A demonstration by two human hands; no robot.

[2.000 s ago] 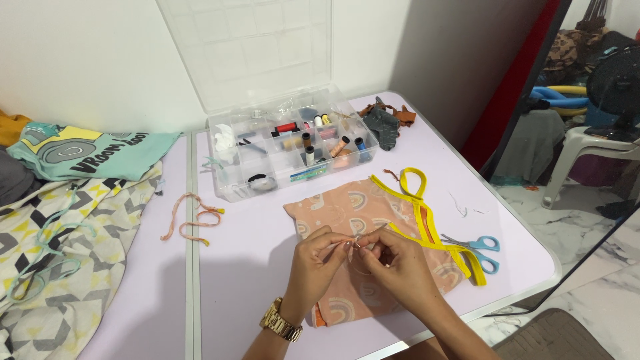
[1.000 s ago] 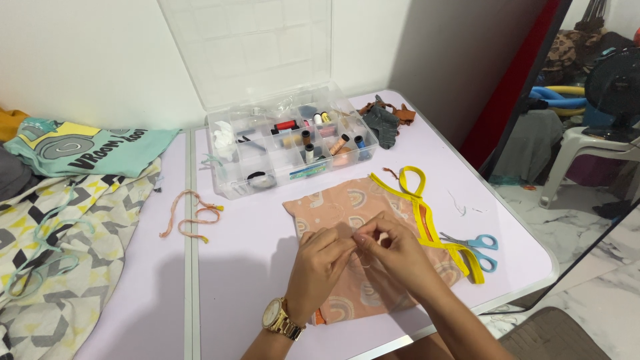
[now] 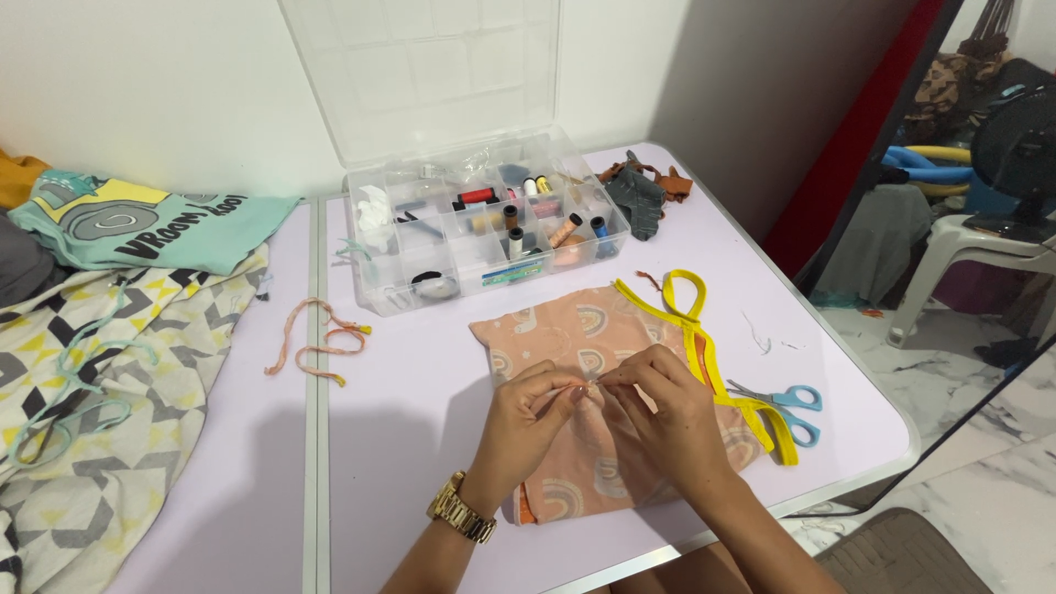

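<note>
Peach fabric with a rainbow print (image 3: 549, 330) lies on the table under both hands, with yellow trim (image 3: 689, 326) along its right side. My left hand (image 3: 536, 421), a gold watch on its wrist, pinches a small raised bit of the fabric between thumb and fingertips. Opposite it, fingertips nearly touching, my right hand (image 3: 668, 412) is pinched closed at the same spot; whether it holds a needle or thread is too small to tell. Scissors with light blue handles (image 3: 800, 398) lie to the right, partly beneath the yellow trim.
An open clear plastic organizer (image 3: 388, 305) with thread spools stands at the back. Peach cord (image 3: 285, 330) lies on the left. Printed cloth (image 3: 165, 371) and a teal garment (image 3: 247, 219) cover the far left. Dark grey and brown scraps (image 3: 639, 198) lie beside the organizer.
Both hands stay over the middle of the peach fabric, working close together. My right hand's fingers have shifted slightly against the left fingertips.
</note>
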